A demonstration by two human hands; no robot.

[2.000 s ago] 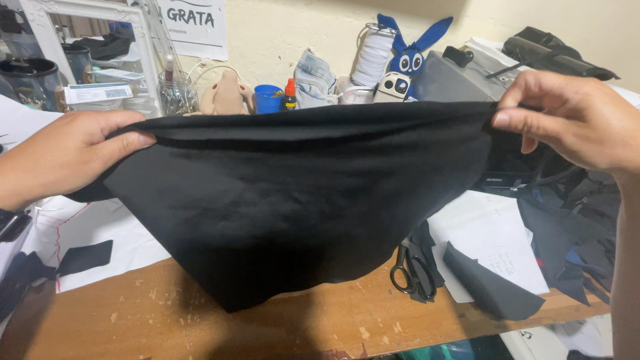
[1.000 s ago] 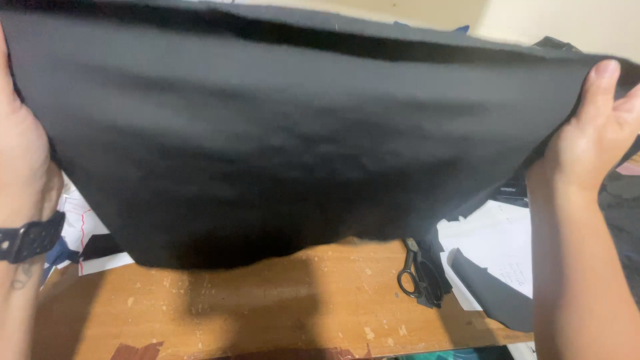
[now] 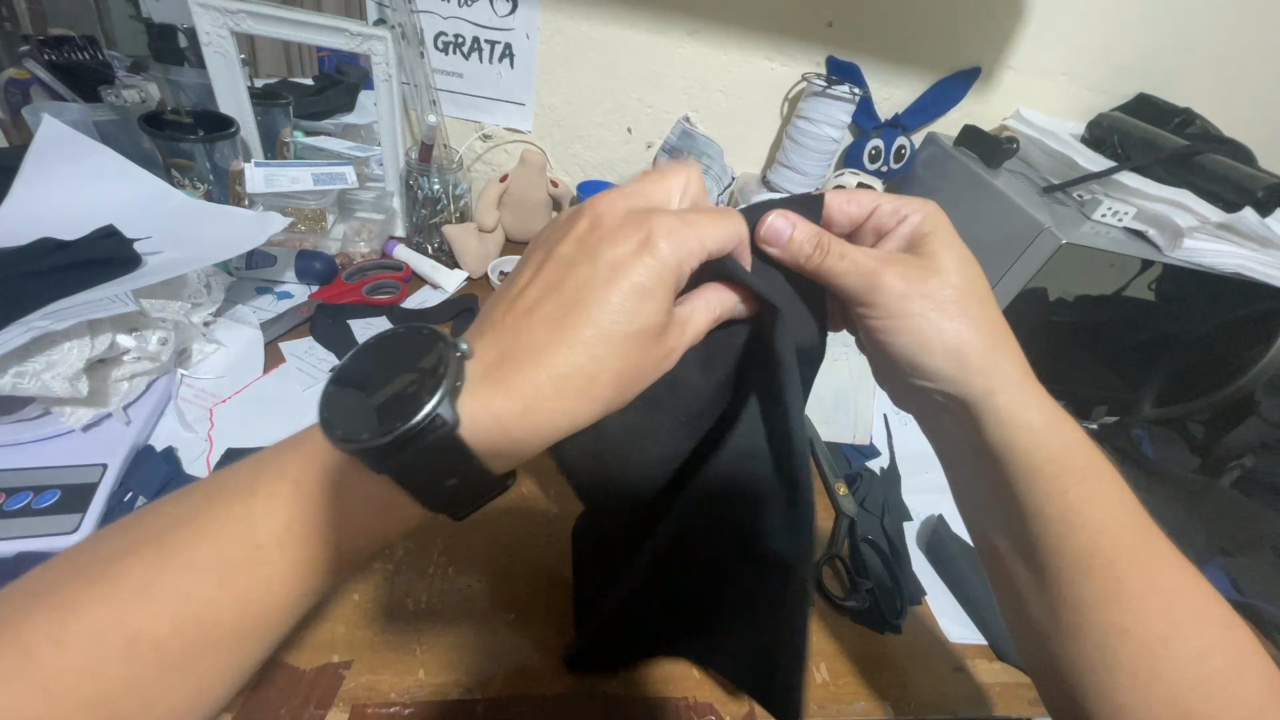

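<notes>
A piece of black fabric (image 3: 700,500) hangs in folds from both my hands above the wooden table (image 3: 450,600). My left hand (image 3: 610,290), with a black round watch (image 3: 390,390) at its wrist, pinches the cloth's upper edge between thumb and fingers. Close beside it on the right, my right hand (image 3: 880,270) grips the top corner, thumb in front and fingers partly hidden behind. Black-handled scissors (image 3: 848,560) lie right of the cloth, next to dark fabric scraps (image 3: 885,510).
Red-handled scissors (image 3: 370,285), a glue tube (image 3: 425,265), paper patterns (image 3: 270,400) and a scale (image 3: 60,480) are at left. Behind stand a white frame (image 3: 215,50), a jar (image 3: 435,200), a thread spool (image 3: 812,135) and a blue-eared toy (image 3: 885,150). A grey appliance (image 3: 960,200) is at right.
Both hands held the black fabric stretched wide apart earlier. Now they are together near the middle of the view, and the cloth hangs gathered and narrow beneath them.
</notes>
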